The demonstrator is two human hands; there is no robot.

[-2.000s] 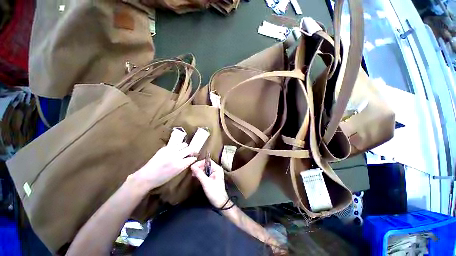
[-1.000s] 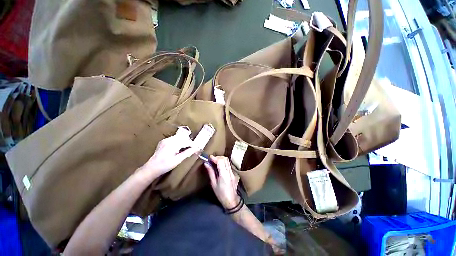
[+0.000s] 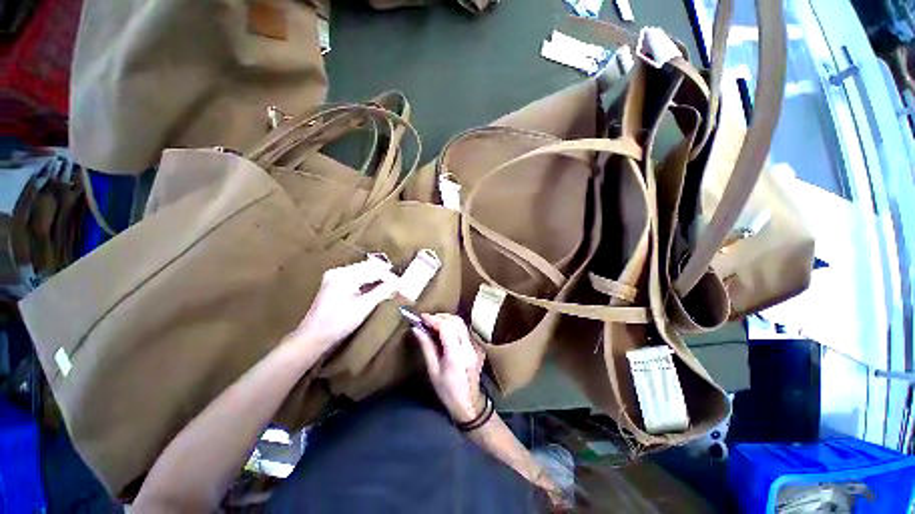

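A tan-brown tote bag (image 3: 191, 311) lies on its side in front of me. My left hand (image 3: 346, 296) is at its mouth, with thumb and fingers pinched on a white-wrapped closure tab that they mostly cover. A second white-wrapped tab (image 3: 419, 274) stands out just right of my fingertips. My right hand (image 3: 451, 356) is just right of and below my left, closed around a small dark tool, probably thread snips (image 3: 413, 318). The tool's tip points up and left, just below the second tab. Most of the tool is hidden in the hand.
Open tote bags (image 3: 542, 201) with long looped handles and white tabs overlap at the right. Another bag (image 3: 191, 80) lies at the upper left. Pale strips (image 3: 572, 52) lie on the dark green worktable (image 3: 451, 60). A blue bin (image 3: 803, 467) stands at the lower right.
The view has shifted a little, so the bags appear further right. My left fingers have drawn in over the left tab. The dark tool shows more clearly, its tip pointing up and left.
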